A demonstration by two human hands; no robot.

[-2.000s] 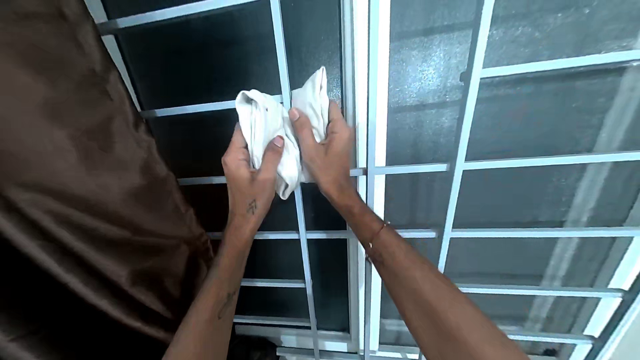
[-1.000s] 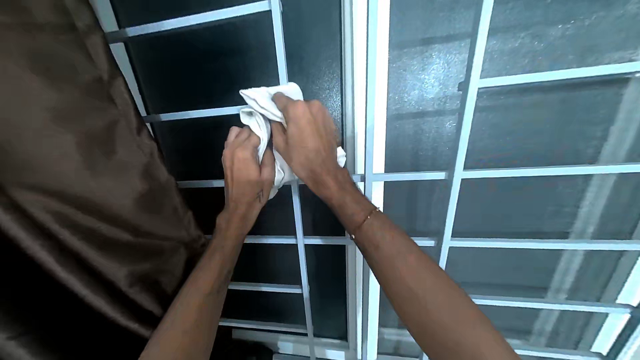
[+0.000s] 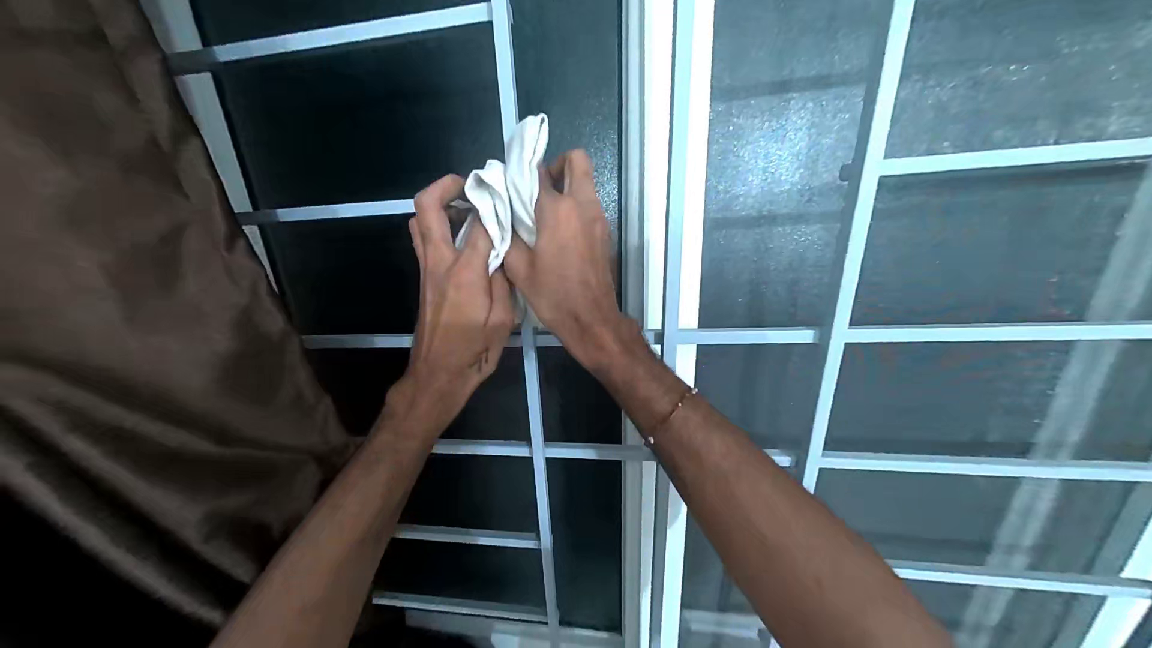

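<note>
A white cloth (image 3: 508, 189) is bunched between my two hands, at a vertical bar of the white metal window grille (image 3: 537, 405). My left hand (image 3: 457, 279) grips the cloth from the left, with its fingers curled at the cloth's left side. From the right, my right hand (image 3: 569, 243) holds the other side of it, the wrist wearing a thin bracelet. The cloth covers part of the bar near a crossbar, and the hands hide its lower folds. Whether it wraps fully around the bar cannot be told.
A brown curtain (image 3: 144, 297) hangs at the left, close to my left forearm. Behind the grille are dark glass panes (image 3: 360, 126) and a white window frame post (image 3: 661, 180). More grille bars (image 3: 850, 261) cross the glass on the right.
Both hands have shifted their hold on the cloth. One second ago my right hand lay over it; now the cloth stands up in folds between the hands.
</note>
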